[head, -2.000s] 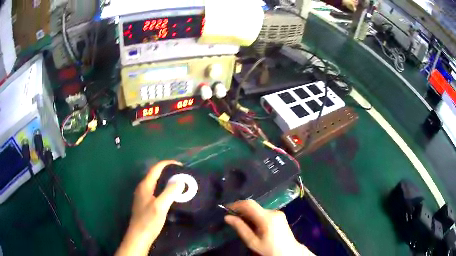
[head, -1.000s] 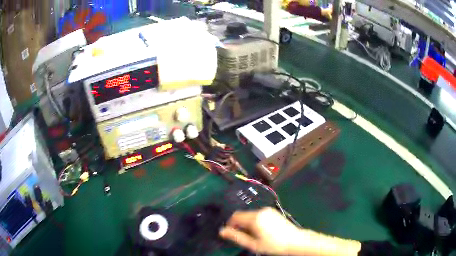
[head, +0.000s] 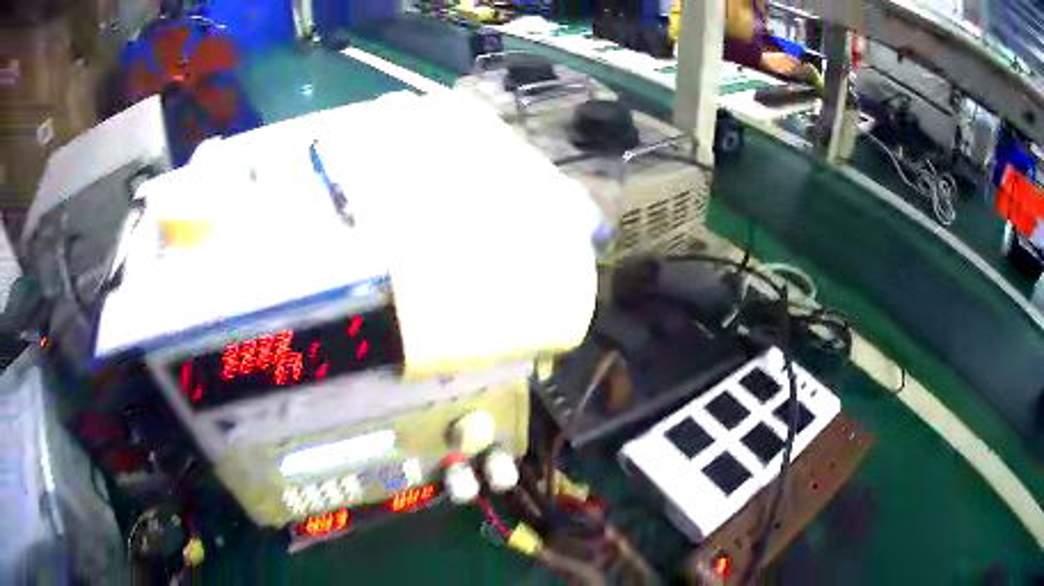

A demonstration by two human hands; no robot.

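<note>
No hand of mine is in the picture. Nearest in front of me stands the AC power meter [head: 292,395] with blurred red digits, a white sheet or cover [head: 481,252] and a blue pen [head: 331,183] on top. Under it is the cream DC electronic load [head: 269,475] with keypad, knob and two pale terminals. The digital panel meter [head: 364,514] shows two small red readings below it. The white outlet strip [head: 734,441] with six dark squares lies to the right, against a brown base [head: 801,492] with a small red light.
A beige vented instrument [head: 658,212] stands behind. Black and grey cables [head: 790,309] lie behind the outlet strip. A white box [head: 40,458] is at the left edge. A person's hand [head: 784,63] shows across the line. An orange-red bin [head: 1019,200] is far right.
The view has tilted up and come closer to the meters. My right hand, the socket strip with the white-ringed adapter and the black adapters at right have left the picture. My left hand left earlier.
</note>
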